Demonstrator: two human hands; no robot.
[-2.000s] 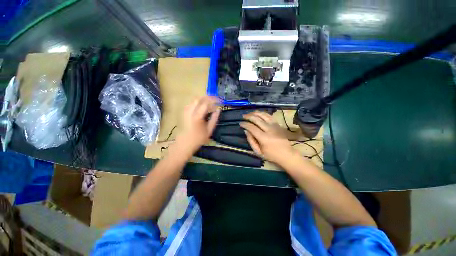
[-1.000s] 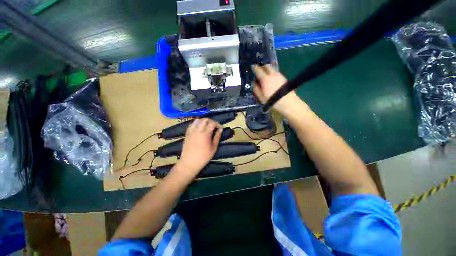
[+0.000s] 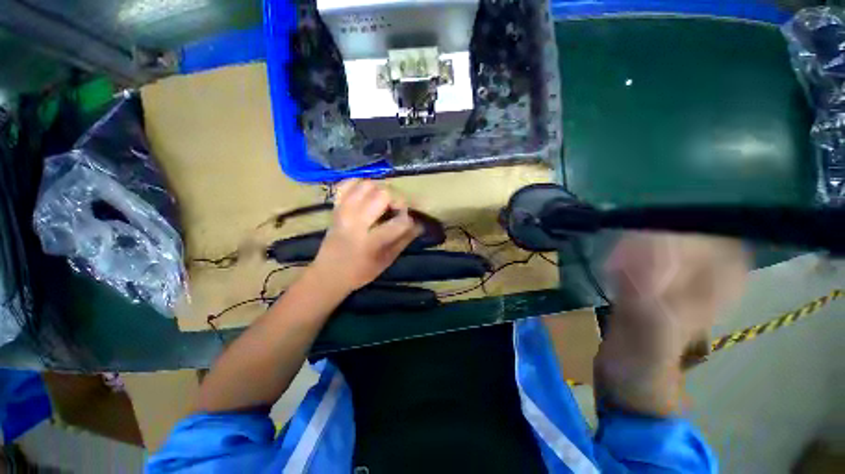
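Observation:
Several slim black housings [image 3: 435, 267] lie side by side on the tan cardboard, with thin black wires at their ends. My left hand [image 3: 366, 236] is over them, its fingers curled and pinching the top housing [image 3: 426, 230], whose middle is hidden and whose ends look blurred. My right hand [image 3: 681, 278] is at the right, strongly blurred, beyond the cardboard, partly behind a thick black cord; whether it holds anything is not clear. The black electric screwdriver [image 3: 539, 215] shows its round end over the cardboard's right side.
A grey-white screw feeder [image 3: 412, 88] stands in a blue tray [image 3: 285, 130] with a dark speckled liner [image 3: 519, 139], behind the cardboard [image 3: 208, 120]. Crumpled plastic bags lie at left [image 3: 111, 222] and far right [image 3: 827, 111]. The black cord crosses the right side.
My right hand has moved from the feeder tray towards me and to the right. My left hand has shifted onto the top housing. The view has moved closer to the bench.

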